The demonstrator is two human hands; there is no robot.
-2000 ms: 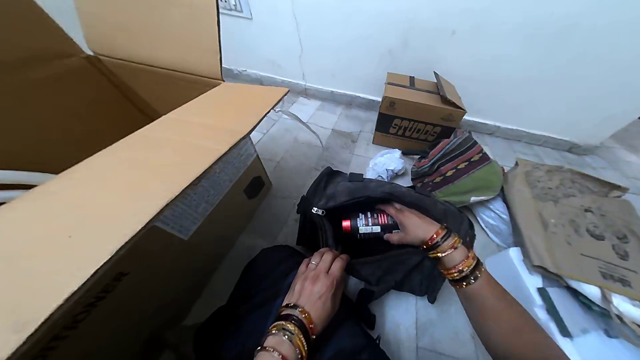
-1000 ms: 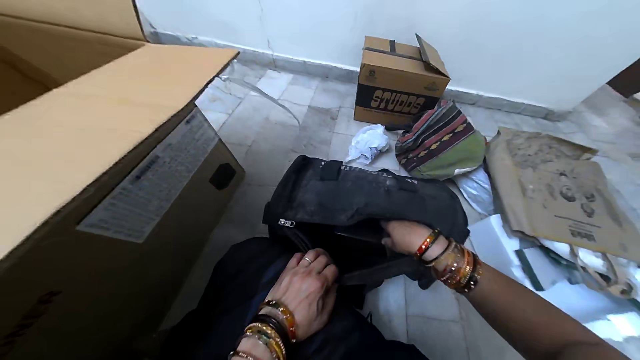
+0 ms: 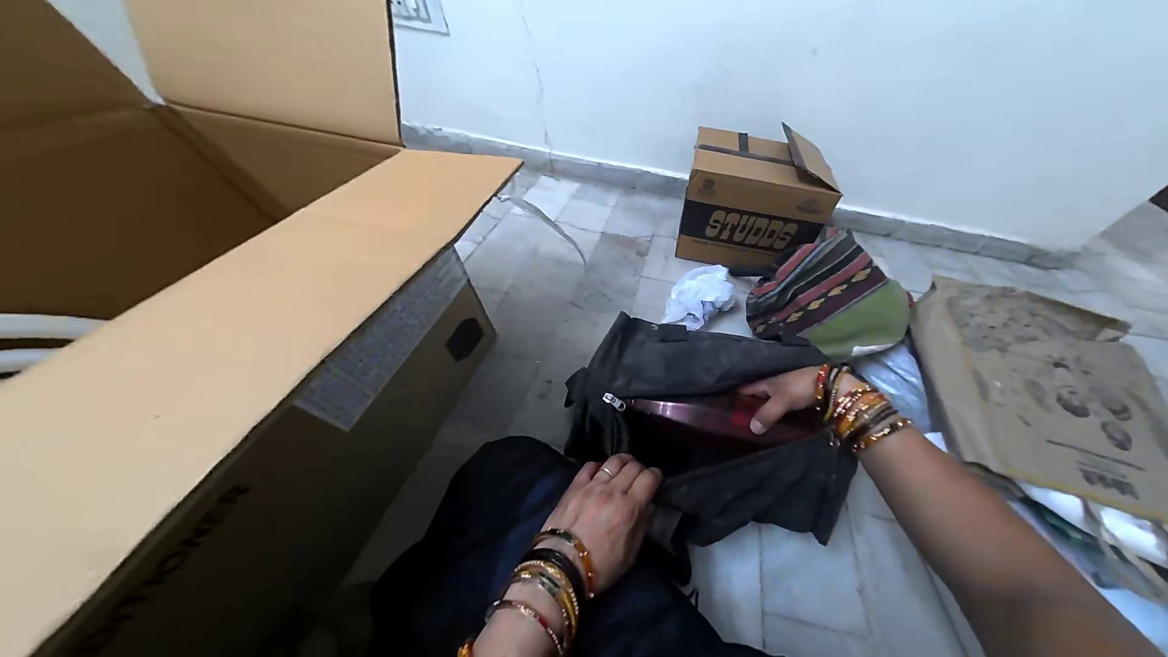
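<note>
A black fabric zip bag (image 3: 712,356) lies on the floor in front of me with its mouth spread apart. My left hand (image 3: 607,511) grips the near edge of the bag's opening, beside my dark-clothed lap. Inside the opening, my right hand (image 3: 783,397) has its thumb on a shiny dark red object (image 3: 698,415); its fingers are partly hidden behind it. The object's lower part is hidden in the bag, so its kind is unclear. A metal zip pull (image 3: 614,401) shows at the bag's left end.
A large cardboard box (image 3: 274,274) with raised flaps stands at my left. Beyond the bag are a small Studds carton (image 3: 757,201), a crumpled white wad (image 3: 700,297) and a striped cloth (image 3: 835,301). Flattened brown paper packaging (image 3: 1049,392) lies at right, over white and green items.
The dark bottle-like item with a red cap, in my right hand two seconds ago, is out of sight. The shiny red object now shows in the bag at my right hand.
</note>
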